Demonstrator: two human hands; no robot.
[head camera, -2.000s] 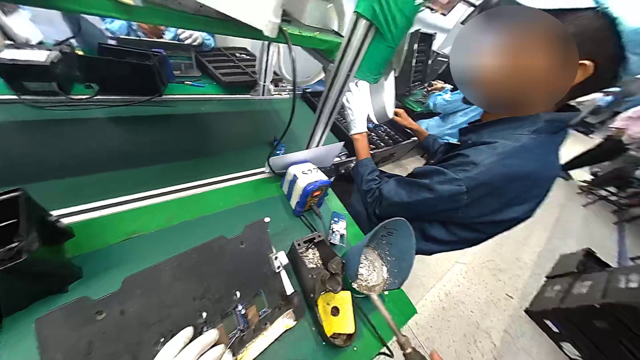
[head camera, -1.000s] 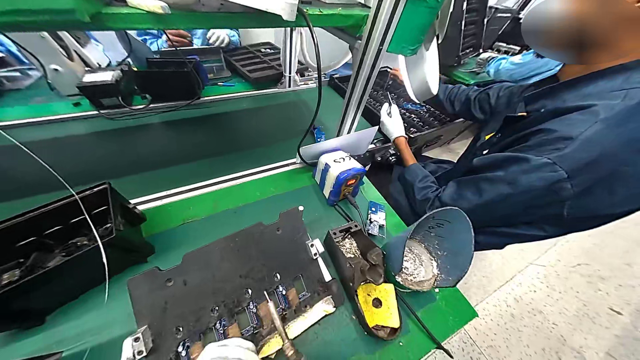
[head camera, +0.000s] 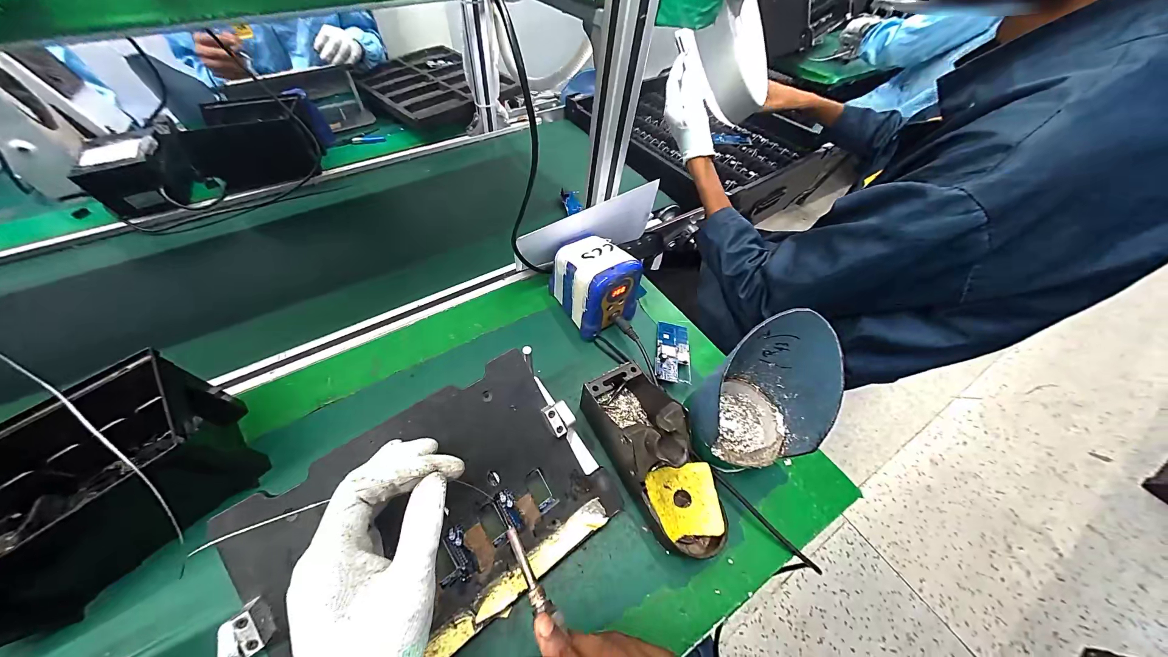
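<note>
My left hand (head camera: 383, 547), in a white glove, pinches thin solder wire (head camera: 470, 488) between thumb and fingers above a black fixture plate (head camera: 429, 411). My bare right hand (head camera: 584, 639) shows at the bottom edge, gripping a soldering iron (head camera: 525, 566). The iron's tip and the wire's end meet near small blue circuit boards (head camera: 506, 511) set in the plate; whether they touch cannot be told. Worn yellow tape (head camera: 547, 552) runs along the plate's near edge. To the right stand an iron holder (head camera: 630, 411) with a yellow sponge (head camera: 684, 502) and a cut blue container (head camera: 776, 401) holding solder scraps.
A blue soldering station (head camera: 598, 287) stands behind, beside a loose circuit board (head camera: 672, 351). A black bin (head camera: 119, 474) is at the left. An upright metal post (head camera: 620, 100) rises behind the station. A co-worker's sleeve (head camera: 867, 237) is close on the right, near a black tray (head camera: 766, 169).
My left hand has come up over the plate and shows more fully, with the wire in its fingers. The iron is now at the boards; two seconds ago it was at the scrap container.
</note>
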